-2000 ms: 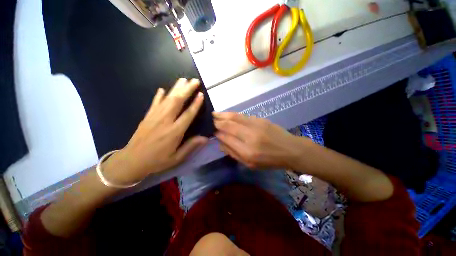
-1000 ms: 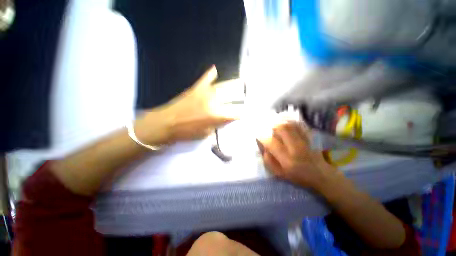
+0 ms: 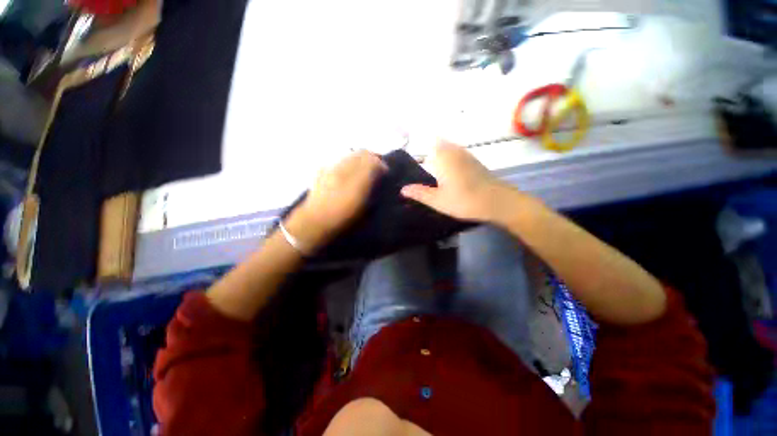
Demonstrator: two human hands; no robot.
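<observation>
A black garment piece (image 3: pixel 388 213) lies over the table's front edge and hangs toward my lap. My left hand (image 3: pixel 345 192) holds its left part, with the fingers curled on the cloth. My right hand (image 3: pixel 456 183) holds its upper right part, with the thumb on top and the other fingers partly hidden. The metal parts under the machine head (image 3: pixel 490 43) are blurred, beyond my hands. The scissors with red and yellow handles (image 3: pixel 552 117) lie on the table to the right of my right hand.
Black cut pieces (image 3: pixel 175 102) lie at the left, partly on brown cardboard (image 3: pixel 117 234). A ruler strip (image 3: pixel 221 234) runs along the table's front edge. A blue basket (image 3: pixel 106 358) is at lower left. A dark item (image 3: pixel 748 123) lies at far right.
The view has shifted, and the stacked pieces and lower left basket now show. The black cloth has come toward me to the table's front edge, and both hands now hold it there.
</observation>
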